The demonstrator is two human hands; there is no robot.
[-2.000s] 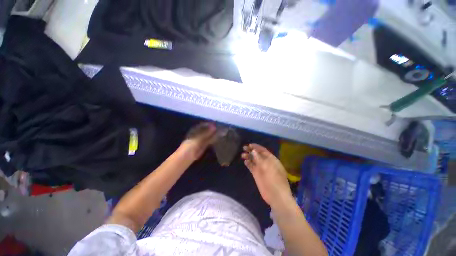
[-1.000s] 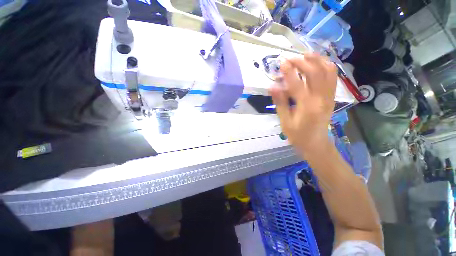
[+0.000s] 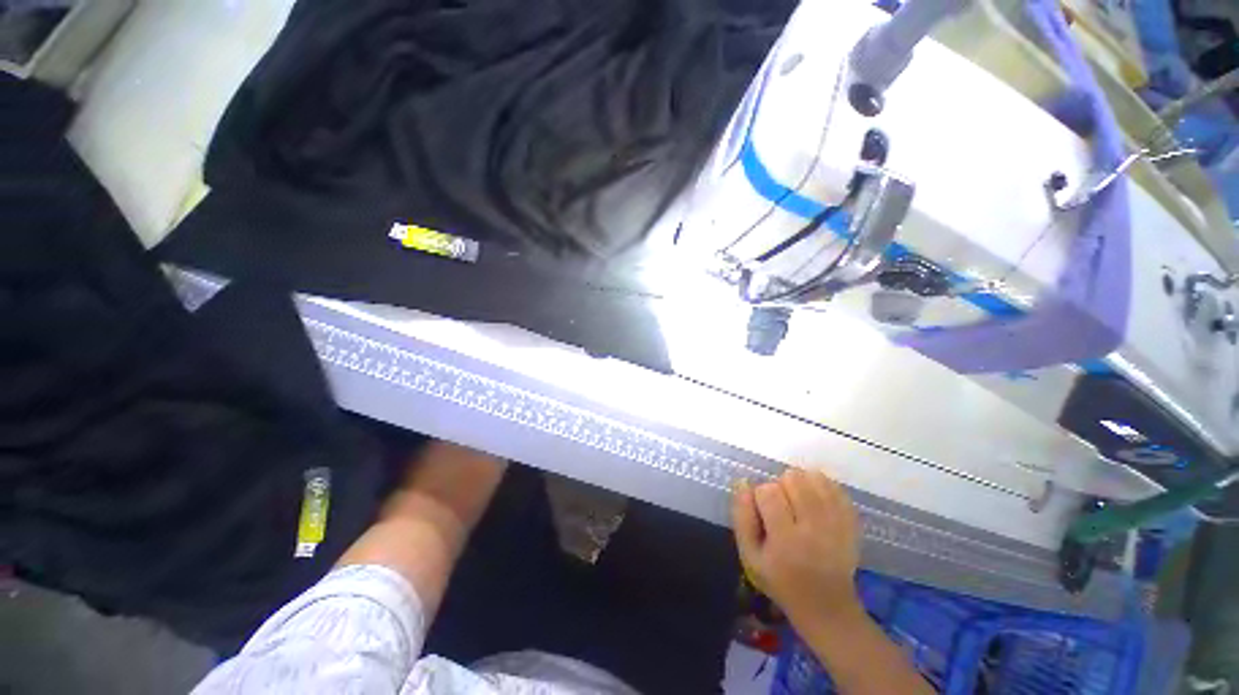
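My right hand (image 3: 802,536) rests with curled fingers on the ruler tape (image 3: 544,414) along the table's front edge; whether it holds anything cannot be told. My left forearm reaches to the table edge, and the left hand is hidden beneath it. A black garment piece (image 3: 408,109) lies bunched on the table, its flat edge running towards the needle area, with a yellow-and-white label (image 3: 435,242) on it. A small dark grey-brown piece (image 3: 587,519) shows below the table edge, between my arms.
The white sewing machine head (image 3: 938,177) overhangs at upper right, with a purple cloth strip (image 3: 1087,285) on it. Black cloth (image 3: 136,407) hangs at left with another label. A green-handled tool (image 3: 1155,509) is at the right end. A blue basket (image 3: 1033,645) is below right.
The view has swung back left from the machine head. My right hand has come down from beside the machine head to the table's front edge. My left hand has gone under the edge.
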